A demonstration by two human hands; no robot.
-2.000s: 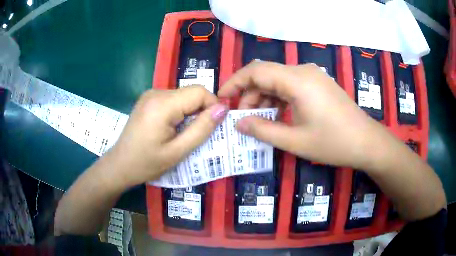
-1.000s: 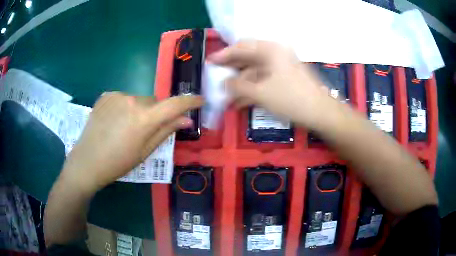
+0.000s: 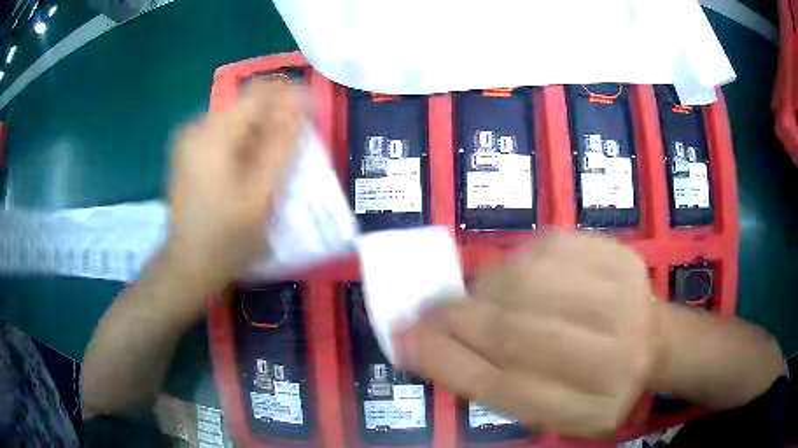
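Observation:
A white label strip point(image 3: 306, 206) with faint print runs between my hands; its blank white end point(image 3: 404, 267) lies over the tray. My left hand point(image 3: 236, 166) is blurred and closed on the strip over the tray's upper left pocket. My right hand point(image 3: 534, 332) holds the strip's lower free end between thumb and fingers. The red foam tray point(image 3: 542, 241) holds black phones without back covers, such as one in the upper row point(image 3: 496, 157), with white labels point(image 3: 499, 187) in their bays. My left hand hides most of the upper left phone.
A printed barcode strip point(image 3: 83, 241) trails left across the green bench mat point(image 3: 96, 131). A wide blank white band point(image 3: 507, 39) covers the tray's back edge. Another red tray edge point(image 3: 788, 79) shows at far right.
My left hand has moved up and right over the upper left pocket. My right hand has moved down and right, drawing the strip's end. The tray sits further left in view.

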